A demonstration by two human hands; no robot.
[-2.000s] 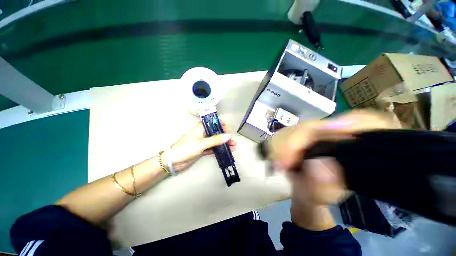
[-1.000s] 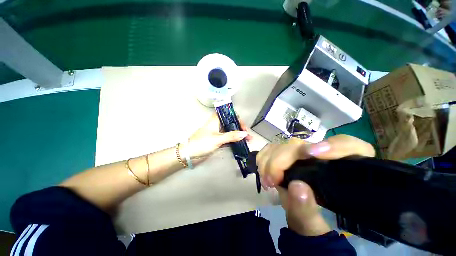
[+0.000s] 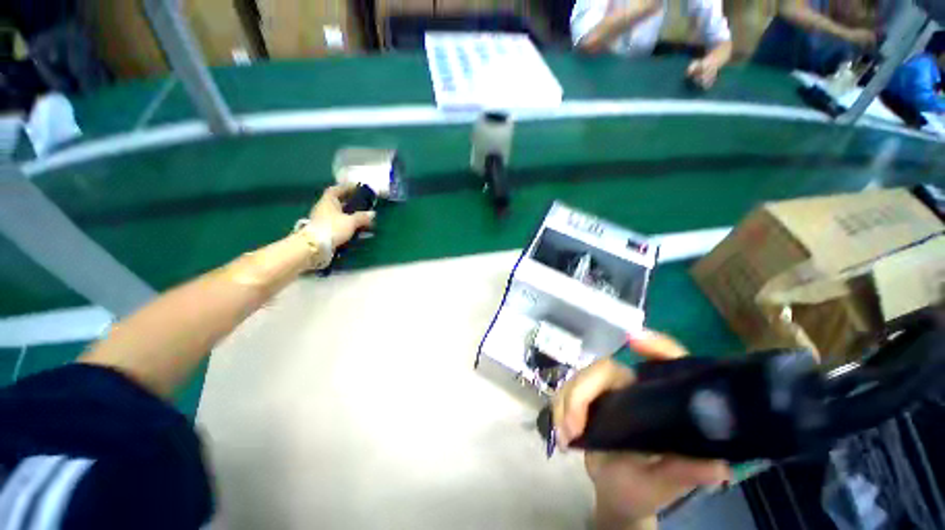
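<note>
A hair dryer unit [image 3: 365, 171] with a white barrel and black handle is over the green conveyor belt, beyond the mat's far left edge. My left hand [image 3: 337, 223] is closed around its handle; whether the unit touches the belt cannot be told. My right hand [image 3: 611, 419] holds the thick black electric screwdriver [image 3: 715, 406] at the lower right, its tip end over the beige work mat [image 3: 383, 383]. The grey-white screw feeder [image 3: 570, 295] stands just beyond my right hand, which overlaps its near edge.
Another hair dryer unit [image 3: 492, 145] lies on the conveyor belt [image 3: 435, 212]. An open brown carton [image 3: 819, 259] is right of the feeder. A white parts tray [image 3: 492, 70] lies across the belt, with people seated behind. A metal post [image 3: 192, 67] rises at the left.
My left hand has moved the hair dryer unit from the mat forward and left to over the belt. The screwdriver is away from its handle. The view has tilted up.
</note>
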